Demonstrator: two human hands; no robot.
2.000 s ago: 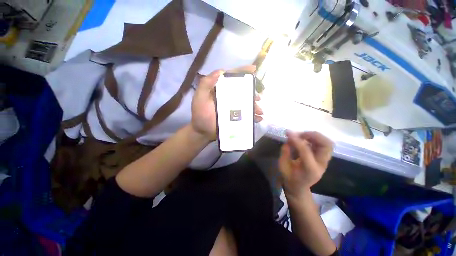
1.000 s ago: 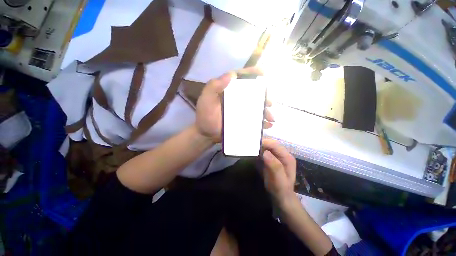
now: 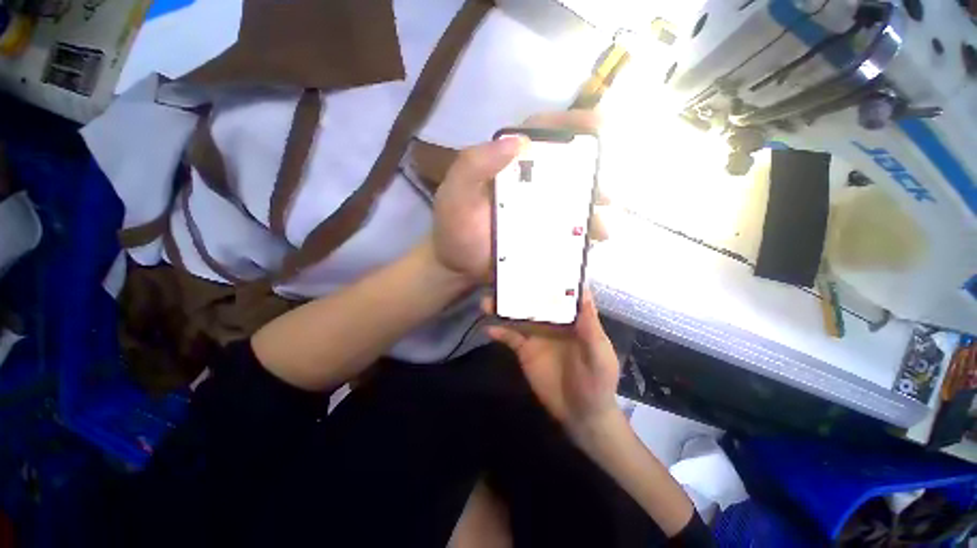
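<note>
A smartphone (image 3: 543, 230) with a bright white screen is upright at the middle of the view. My left hand (image 3: 468, 209) holds it from the left side, thumb at its upper left edge and fingertips showing past its right edge. My right hand (image 3: 573, 369) is at the phone's lower end, with the thumb at its lower right corner and fingers under the bottom edge. A white-backed garment piece (image 3: 354, 145) with brown strips (image 3: 370, 214) lies left of the phone. A brown fabric flap (image 3: 321, 43) lies on it.
The sewing machine (image 3: 846, 75) stands at the upper right, its needle area lost in glare. A dark rectangle (image 3: 793, 217) and a thin yellow-green tool (image 3: 831, 303) lie on its bed. Blue crates (image 3: 836, 476) are at the lower right and left. Another machine (image 3: 77, 54) is at the upper left.
My right hand has moved left from beside the phone to its lower end. The phone's screen now shows small marks and red spots. The view has shifted slightly.
</note>
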